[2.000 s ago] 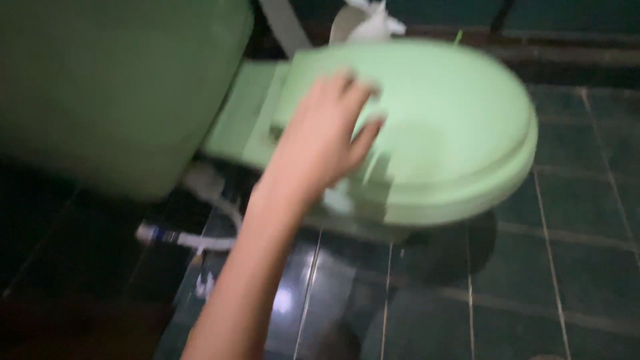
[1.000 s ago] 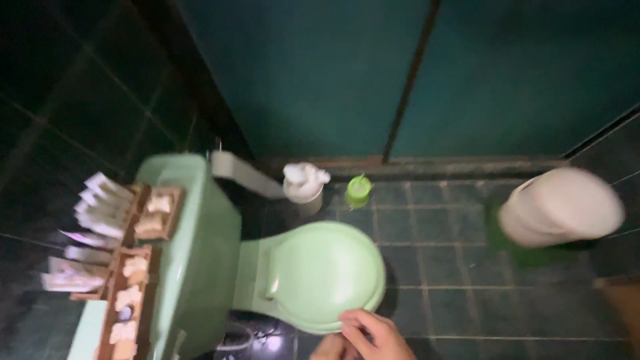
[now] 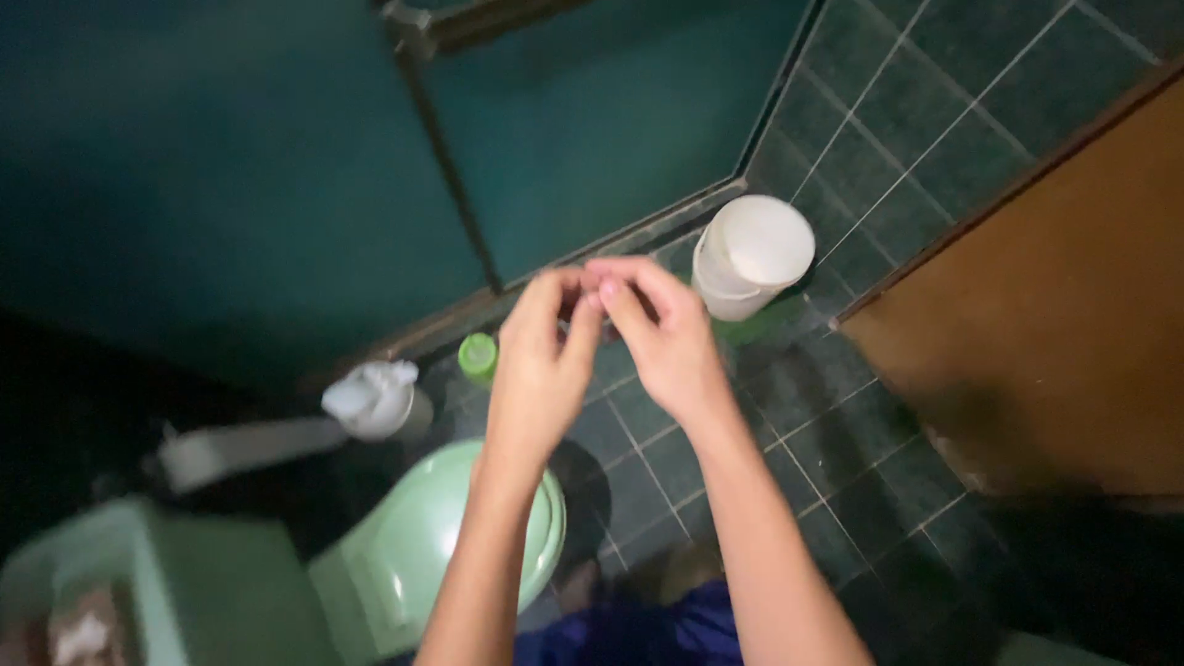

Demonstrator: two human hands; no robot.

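My left hand [image 3: 546, 338] and my right hand [image 3: 661, 324] are raised in the middle of the view, their fingertips meeting. The fingers of both curl inward, and whether something small is between them cannot be told. Below and left of the hands is a green toilet with its lid [image 3: 425, 527] down, partly hidden by my left forearm. The green toilet tank [image 3: 222, 573] stands at the lower left, with a blurred holder [image 3: 88, 634] on top.
A white bin [image 3: 370, 407] holding a white bag or paper stands by a green container [image 3: 477, 356]. A white bucket [image 3: 763, 242] is near the tiled wall [image 3: 925, 120]. A brown door or panel [image 3: 1045, 324] is at the right, and dark glass-like panels [image 3: 592, 139] stand behind.
One hand reached over the toilet lid at first; both hands were then together at the bottom edge and are now raised mid-view, fingertips touching. The view has swung to the right.
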